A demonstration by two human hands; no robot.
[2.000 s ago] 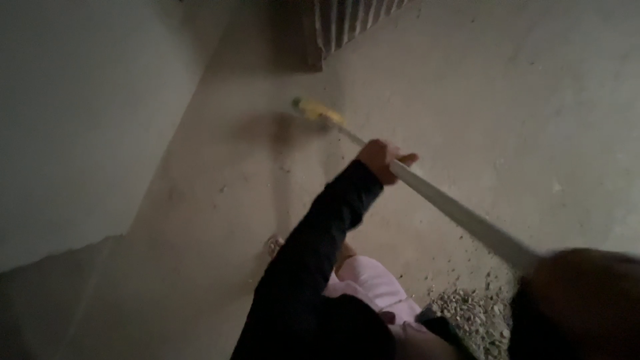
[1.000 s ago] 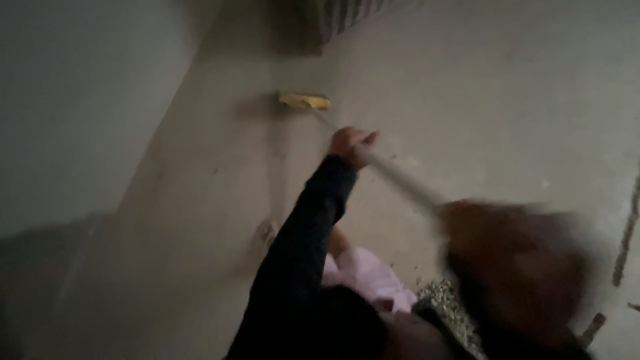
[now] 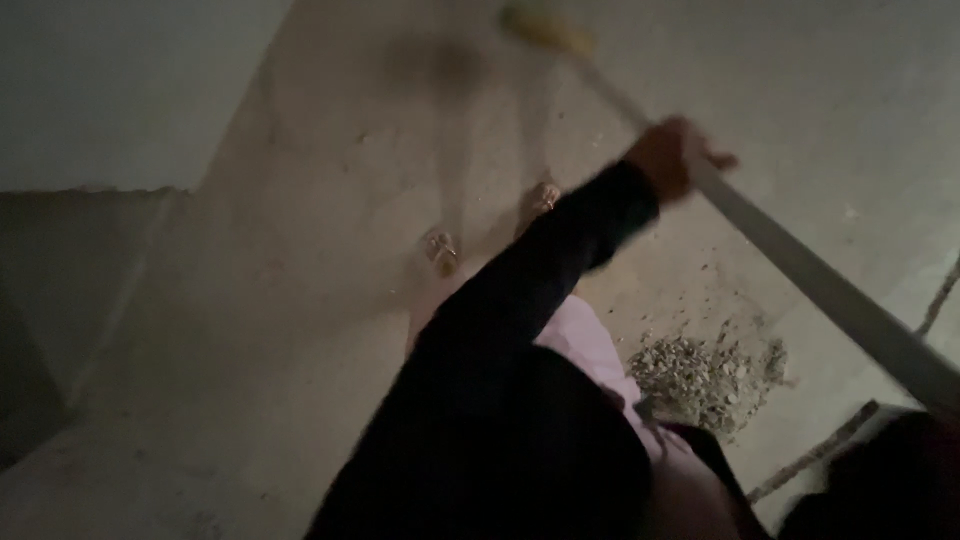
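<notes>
My left hand (image 3: 671,157) grips a long pale pole (image 3: 810,277), its thumb side toward the right. The pole runs from the right edge up to a blurred yellow and green head (image 3: 547,30) near the top, which looks like a broom or brush head. My right hand is out of view; a dark sleeve shows in the lower right corner, below the pole's near end. A heap of small rubble (image 3: 705,375) lies on the floor below the pole, beside my pink garment (image 3: 585,337).
My feet in open footwear (image 3: 442,251) stand on the dusty concrete floor (image 3: 315,262). A pale wall (image 3: 127,90) with a rough lower edge rises at upper left. Narrow dark grooves or strips (image 3: 817,454) cross the floor at lower right.
The view has shifted, and the ribbed object at the top has left it. My right hand, blurred on the pole before, is now out of frame. My left hand still holds the pole.
</notes>
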